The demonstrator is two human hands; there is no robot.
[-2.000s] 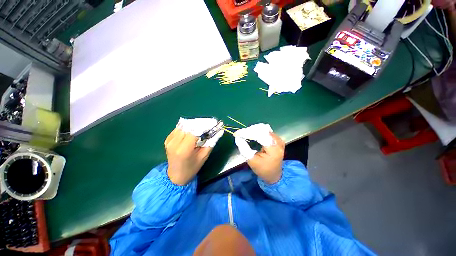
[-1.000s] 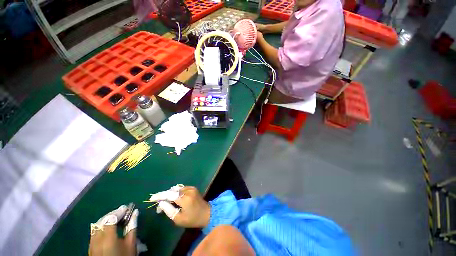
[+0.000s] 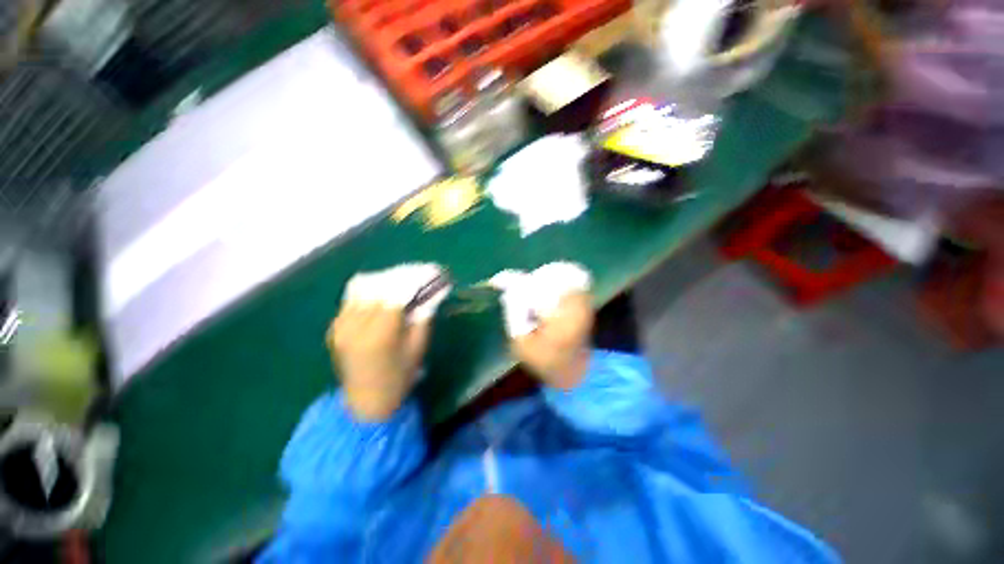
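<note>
The frame is blurred. My left hand (image 3: 380,331), with white cots on its fingertips, is closed on a small dark, shiny part (image 3: 427,290) that shows between thumb and fingers. My right hand (image 3: 550,320), also in white cots, is to its right, apart from the part. Its fingertips are pinched on thin pale toothpicks (image 3: 480,292) that point left toward the part; how many is too blurred to tell. Both hands are above the green bench near its front edge.
A white sheet (image 3: 253,198) lies at the left. Beyond my hands are a toothpick pile (image 3: 446,202), crumpled wipes (image 3: 542,182), bottles (image 3: 480,119), an orange-red tray (image 3: 462,39) and a black box (image 3: 644,165). A round-topped device (image 3: 44,474) stands far left, a red stool (image 3: 809,248) right.
The view has swung back left, so both my sleeves and the round-topped device show again. My left hand still holds the part and my right hand still holds toothpicks.
</note>
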